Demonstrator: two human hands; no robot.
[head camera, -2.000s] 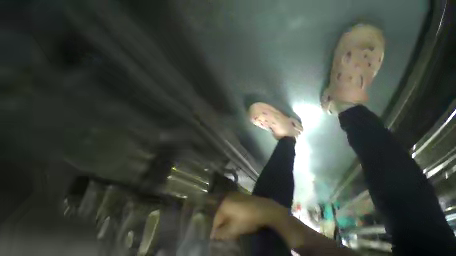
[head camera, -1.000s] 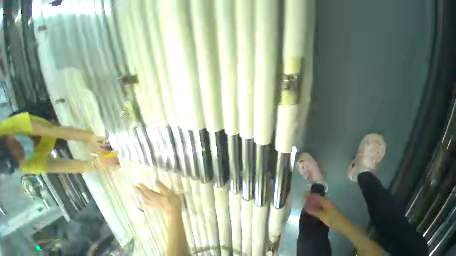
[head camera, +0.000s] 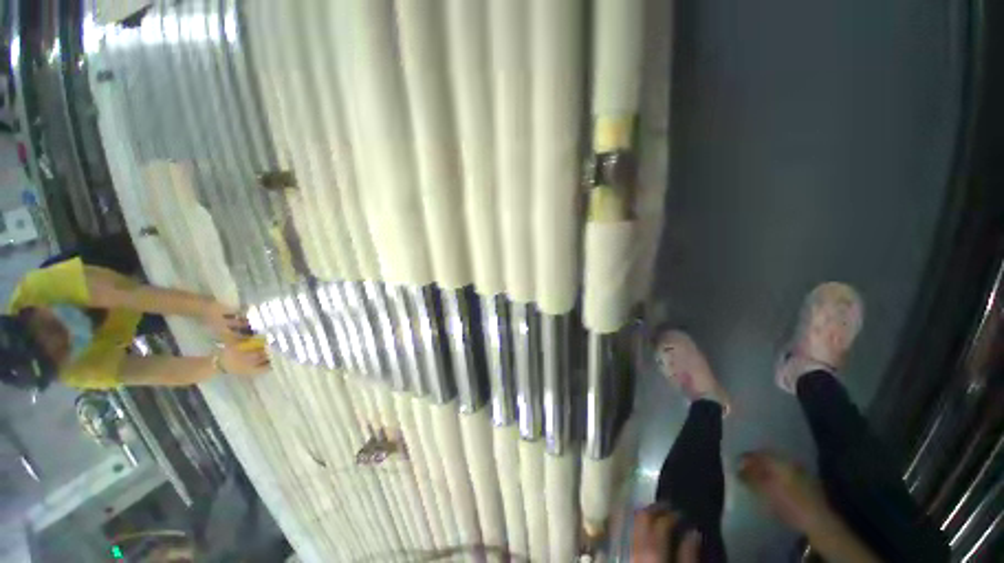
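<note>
Long beige fabric tube covers (head camera: 440, 143) lie side by side, with bare steel tubes (head camera: 528, 374) between an upper and a lower set. A dark metal clip (head camera: 609, 168) with yellowish tape sits around the rightmost cover. My left hand (head camera: 663, 537) is at the bottom edge, partly cut off, its fingers apart, off the tubes. My right hand (head camera: 784, 493) is blurred above my legs; whether it holds anything is unclear. A small brown thing (head camera: 380, 445) lies on the lower covers.
A co-worker in a yellow shirt (head camera: 105, 374) reaches over the rack's left side, hands at the covers by a small yellow item (head camera: 251, 344). My pink clogs (head camera: 831, 324) stand on the grey floor (head camera: 804, 143). More metal tubes (head camera: 980, 506) run along the right edge.
The view has swung from the floor to the tube rack. My left hand has moved off the lower covers, right and down to my legs. My right hand has moved slightly right and down.
</note>
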